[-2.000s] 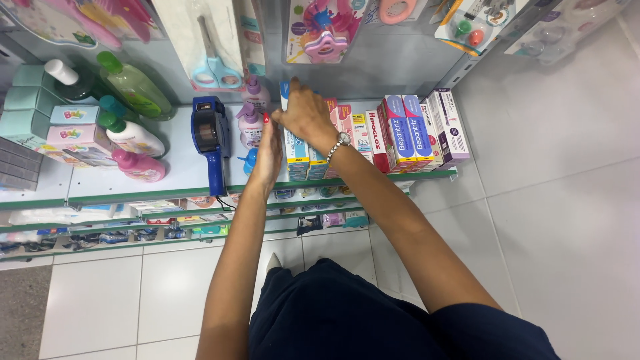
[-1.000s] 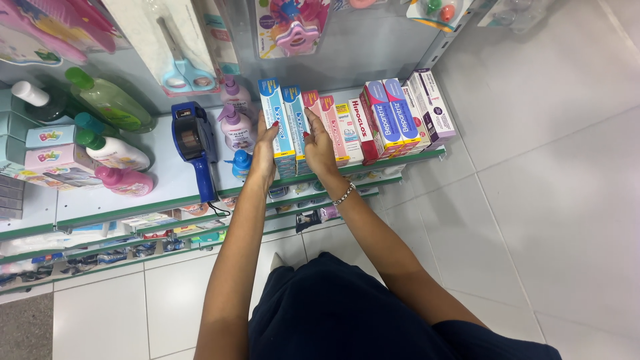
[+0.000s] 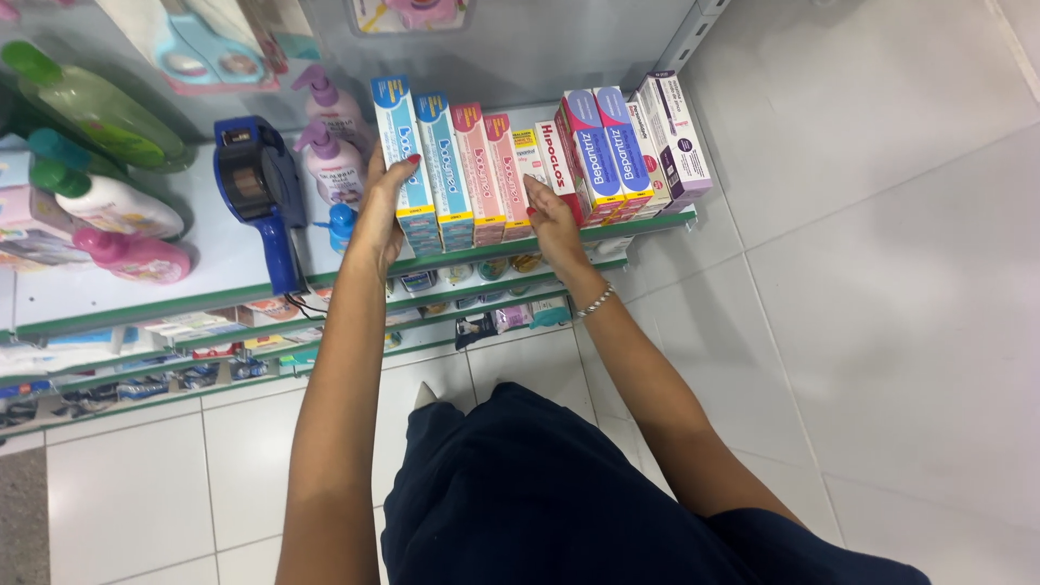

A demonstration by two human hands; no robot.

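Note:
My left hand (image 3: 383, 203) rests against the left side of a blue and white Babymed carton (image 3: 404, 150), its thumb on the front face. Beside that carton stand a second blue carton (image 3: 445, 162) and two pink ones (image 3: 479, 175). My right hand (image 3: 556, 219) touches the front of a small white and yellow carton (image 3: 530, 158), near the right pink one, fingers slightly bent. To its right are a red and white Hipoglós carton (image 3: 556, 162), two Bepantriz cartons (image 3: 595, 154) and a white and purple carton (image 3: 682, 142). Whether either hand grips a carton is unclear.
A blue handheld label gun (image 3: 258, 191) lies on the shelf (image 3: 162, 301), left of purple pump bottles (image 3: 335, 166). Green, white and pink bottles (image 3: 134, 256) stand further left. Packaged light-blue scissors (image 3: 207, 49) hang behind. Stocked lower shelves run beneath, above a tiled floor (image 3: 130, 463).
My right hand has moved from the top of the blue cartons, first to the pink ones, then rightward to the small white and yellow carton. My left hand stays at the row's left end.

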